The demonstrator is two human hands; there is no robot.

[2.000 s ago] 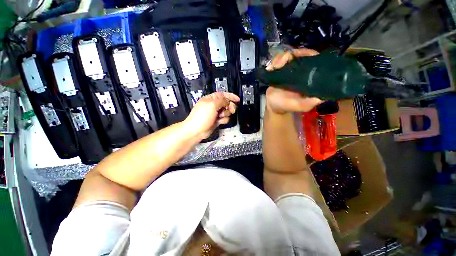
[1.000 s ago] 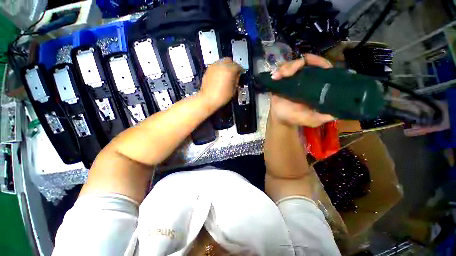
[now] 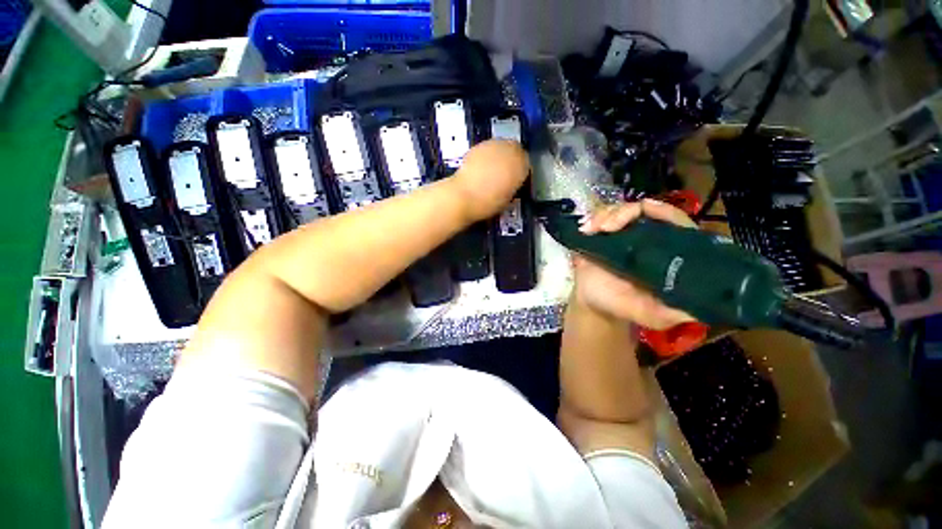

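Note:
Several long black housings (image 3: 163,271) with silver-white metal plates (image 3: 239,152) lie side by side on the white bench. My right hand (image 3: 627,271) grips the dark-green electric screwdriver (image 3: 687,271), its black nose pointing left near the rightmost housing (image 3: 513,258). My left hand (image 3: 494,176) is over the upper part of that rightmost housing, covering the lower end of its plate. Its fingers are hidden behind the back of the hand, so whether it holds anything cannot be seen.
Blue bins (image 3: 271,103) and a large black cover (image 3: 408,78) are behind the row. Cardboard boxes (image 3: 816,429) with black parts, a red bag (image 3: 673,339) and a pink stool (image 3: 901,284) are at the right. Bubble wrap (image 3: 485,322) covers the bench edge. A cord trails from the screwdriver.
My left hand has moved right and up, onto the rightmost housing. The screwdriver in my right hand now slants more, its rear end lower. The camera view has shifted.

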